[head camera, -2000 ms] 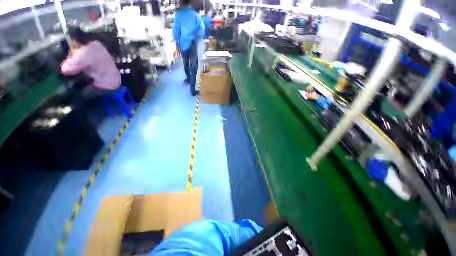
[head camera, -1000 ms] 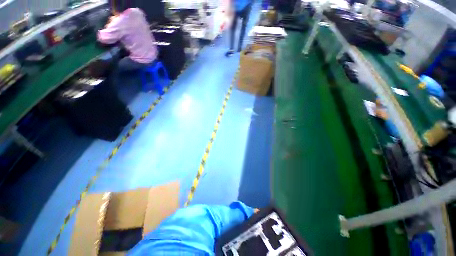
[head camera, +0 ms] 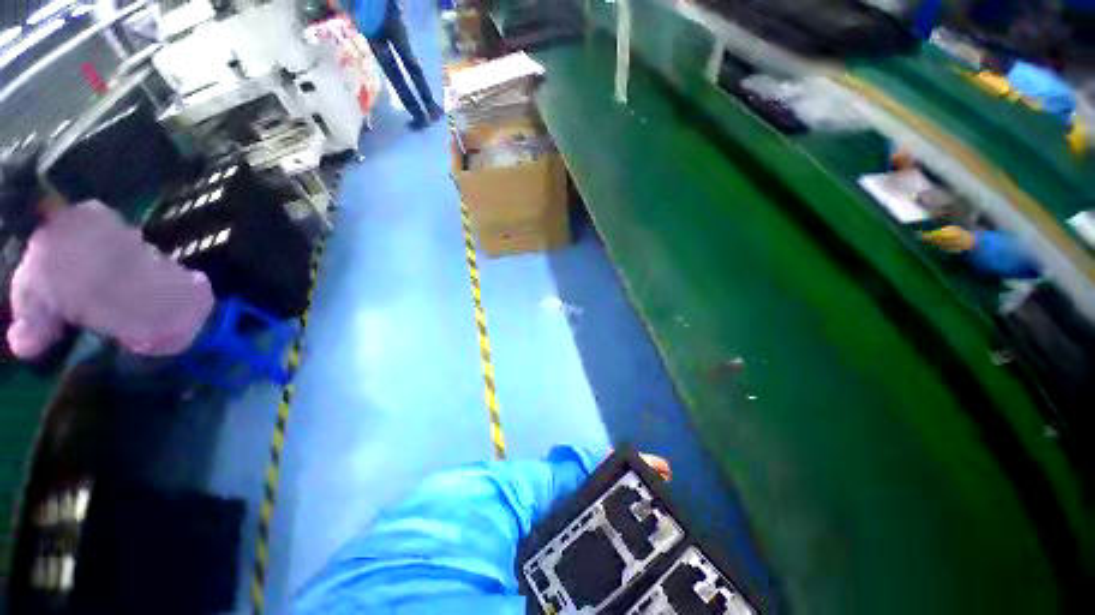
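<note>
A black parts tray (head camera: 610,574) with silver-white frame-shaped parts is at the bottom, right of centre, tilted and cut off by the lower edge. My left arm, in a blue sleeve, reaches from the lower left to the tray's far corner. Only a few fingers of my left hand (head camera: 656,466) show, at the far edge of the tray; the rest is hidden behind it. My left hand holds the tray. My right hand is not in view.
A long green-topped bench (head camera: 769,348) runs along the right. An open carton (head camera: 514,207) stands beside it on the blue floor. A person in pink (head camera: 108,276) sits at left on a blue stool (head camera: 246,342), near black tray stacks (head camera: 240,234). Another person walks ahead (head camera: 396,54).
The view has moved forward along the aisle. The open carton at the bottom has left the picture, and the carton ahead looks nearer. The tray stays held at the bottom.
</note>
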